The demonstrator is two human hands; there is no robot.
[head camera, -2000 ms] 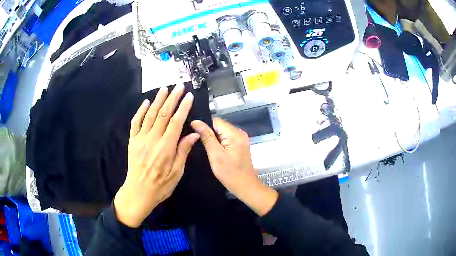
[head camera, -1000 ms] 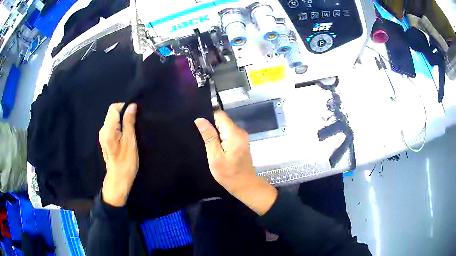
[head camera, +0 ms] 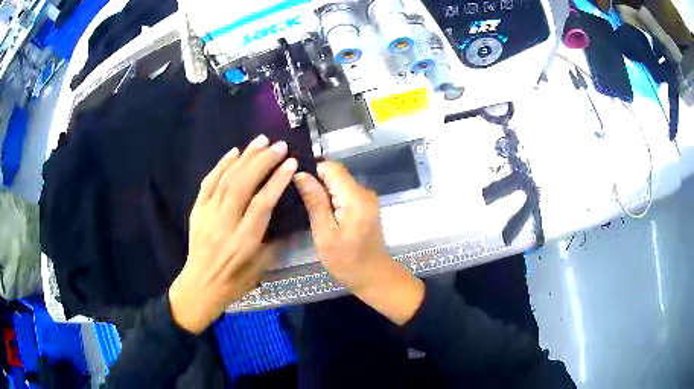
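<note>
A black garment panel (head camera: 163, 144) lies over the left of the table and runs up to the presser foot area (head camera: 295, 102) of the white overlock machine (head camera: 228, 26). Purple light falls on the cloth beside the foot. My left hand (head camera: 232, 220) lies flat on the cloth, palm down, fingers towards the foot. My right hand (head camera: 342, 220) pinches the cloth's right edge between thumb and fingers, just below the foot and left of the bed plate opening (head camera: 388, 171).
Black scraps (head camera: 510, 182) lie on the table right of the opening. A pink-red spool (head camera: 576, 38) and snips or tweezers (head camera: 586, 95) are at the far right. A printed scale (head camera: 449, 254) runs along the front edge. A blue crate (head camera: 255, 346) is below.
My left hand has moved right and flattened on the cloth near the foot. The cloth has shifted up and left, uncovering the table's front edge. My right hand now pinches the edge.
</note>
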